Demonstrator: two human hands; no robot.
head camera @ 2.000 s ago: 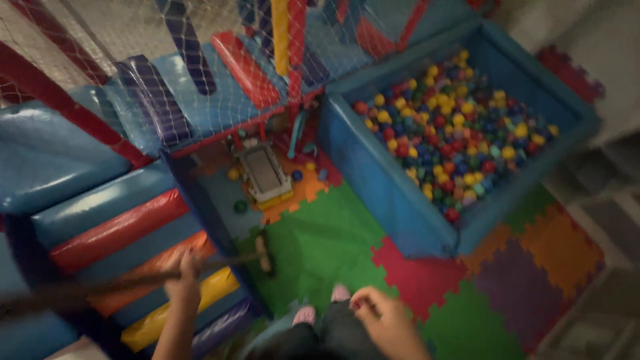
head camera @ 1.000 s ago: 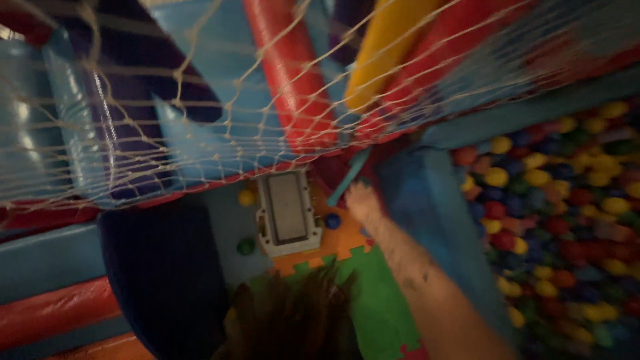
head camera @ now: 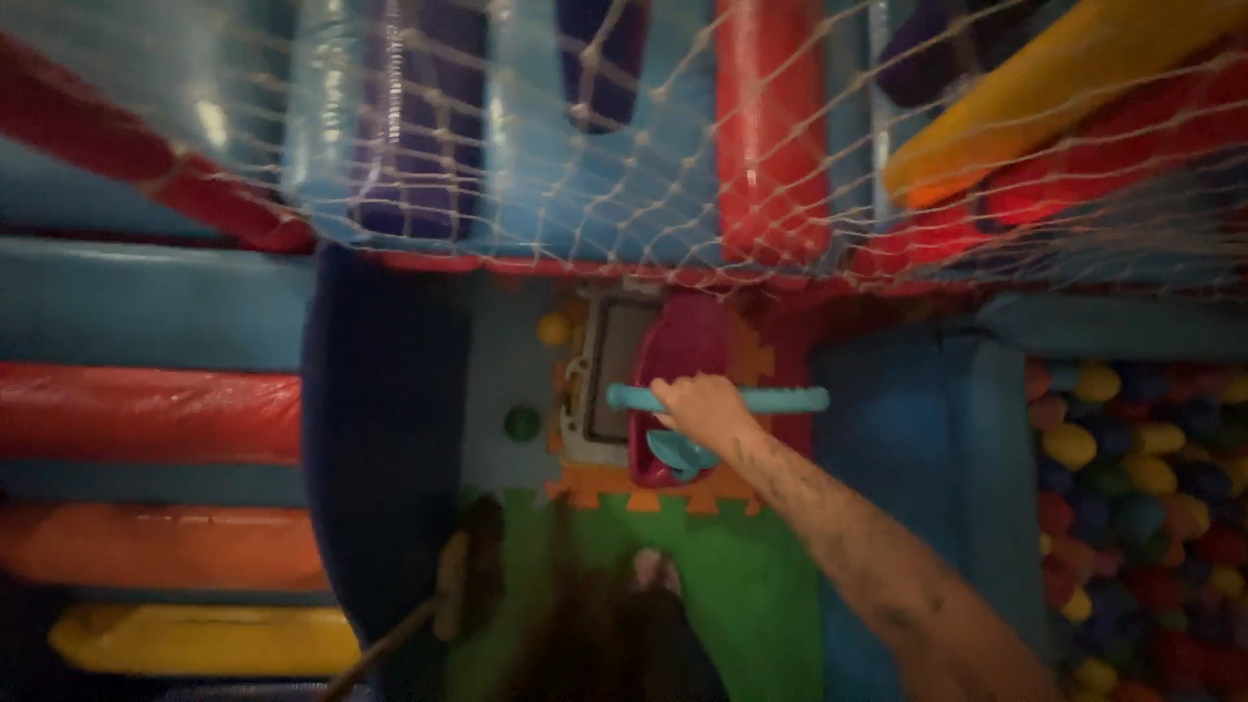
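My right hand [head camera: 700,409] grips the light-blue handlebar [head camera: 786,400] of a magenta plastic ride-on toy [head camera: 694,336], a little below the middle of the head view. A light-blue part [head camera: 680,451] of the toy shows just under the hand. Directly left of the toy lies a white and grey plastic frame [head camera: 575,434] on the foam mats. At the lower left is a broom [head camera: 450,585] with a wooden handle, its head over the green mat. My left hand is out of view.
Rope netting [head camera: 624,175] hangs over padded bars above. The ball pit's blue padded wall [head camera: 990,468] stands at the right. Padded steps [head camera: 146,414] and a dark blue panel [head camera: 390,429] are at the left. A green ball [head camera: 523,422] and a yellow ball [head camera: 555,329] lie on the floor.
The magenta toy now stands beside the white frame, its bar in my right hand. Two seconds ago my left hand held the broom's handle and my right hand was empty.
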